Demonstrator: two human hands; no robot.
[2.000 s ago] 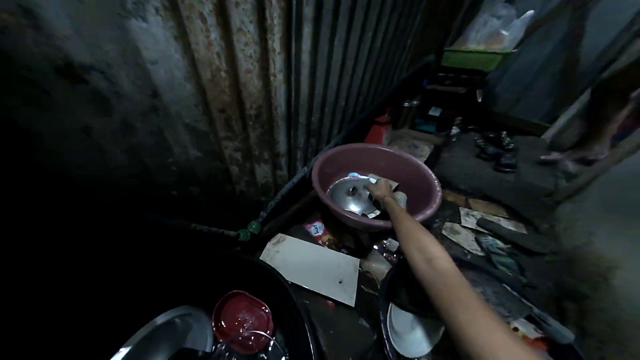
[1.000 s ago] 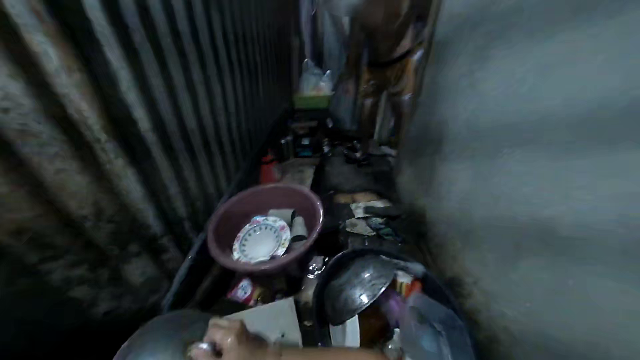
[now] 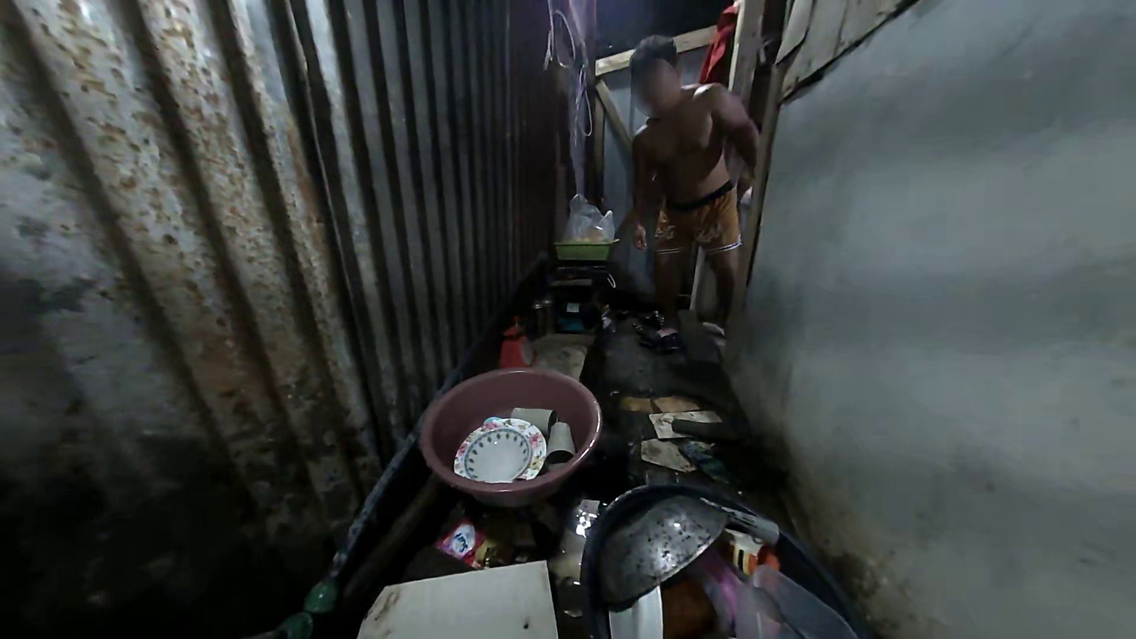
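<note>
Neither of my hands shows in the head view now. A mauve plastic basin [image 3: 435,444] stands on the ground left of the middle. Inside it lie a white bowl or plate with a patterned rim [image 3: 500,453] and cups [image 3: 560,441]. At the bottom, a dark tub [image 3: 596,541] holds a wet metal lid or bowl [image 3: 664,546], a white plate [image 3: 637,617] and clear plastic containers [image 3: 790,603]. A pale flat board [image 3: 466,603] lies left of the tub.
Corrugated metal [image 3: 266,222] lines the left, a grey wall [image 3: 941,311] the right. Another person [image 3: 697,169] stands at the passage's far end. Near them are a green basket [image 3: 583,251] and footwear [image 3: 664,341]. A red container [image 3: 516,346] stands behind the basin; flat pieces [image 3: 666,454] lie on the ground.
The view has swung right and up. My hand, in the basin two seconds ago and at the bottom edge one second ago, has left view. The other person shows more fully.
</note>
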